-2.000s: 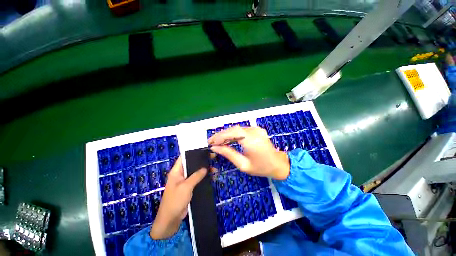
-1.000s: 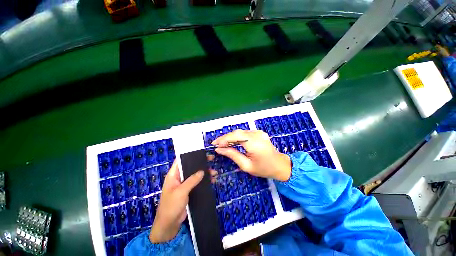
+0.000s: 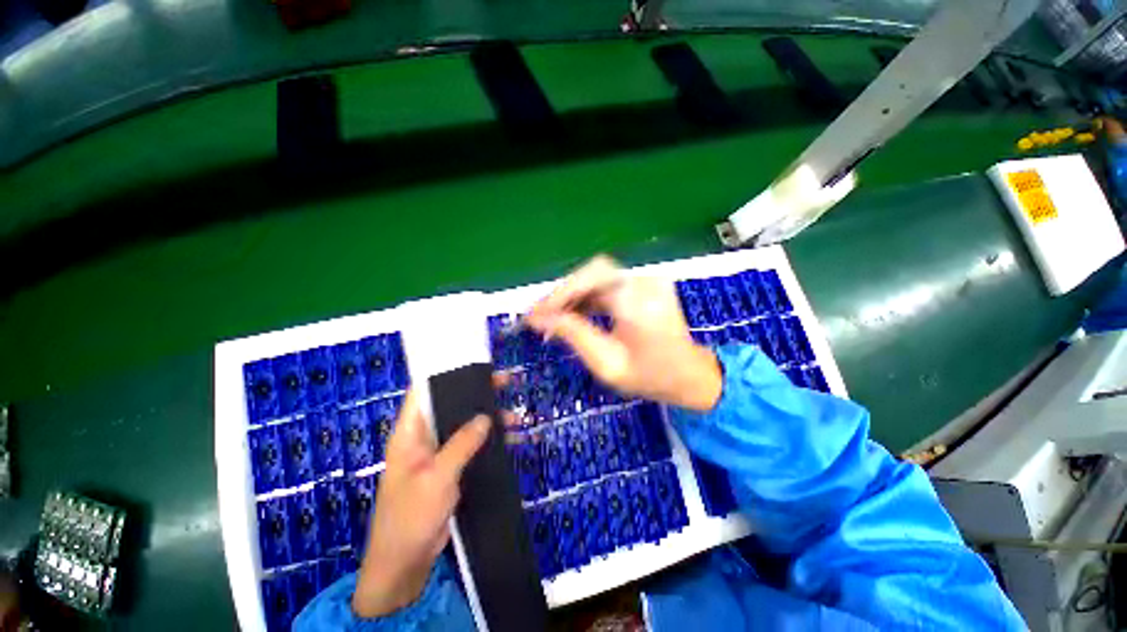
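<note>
My left hand (image 3: pixel 420 494) grips a long black adhesive pad strip (image 3: pixel 488 519), its thumb on the black face. The white backing paper (image 3: pixel 447 331) shows bare at the strip's top end. My right hand (image 3: pixel 624 333) is slightly blurred above the middle block of blue parts (image 3: pixel 599 451), up and right of the strip. Its fingers are pinched on a thin dark tool, likely tweezers (image 3: pixel 601 294); whether a pad is at the tip cannot be told. The large white tray (image 3: pixel 230 469) lies below both hands, with rows of blue parts in three blocks, partly covered by hands and strip.
A green conveyor belt (image 3: pixel 408 216) with dark items runs behind the tray. A pale metal arm (image 3: pixel 884 105) reaches in from upper right. Silvery circuit boards (image 3: pixel 79 551) lie at left. A small white tray (image 3: pixel 1069 235) with orange-yellow parts is at far right, near another person's blue sleeve.
My right hand has lifted away from the strip, up and slightly right. The strip and my left hand have shifted a little left. Dark items on the belt have moved slightly left.
</note>
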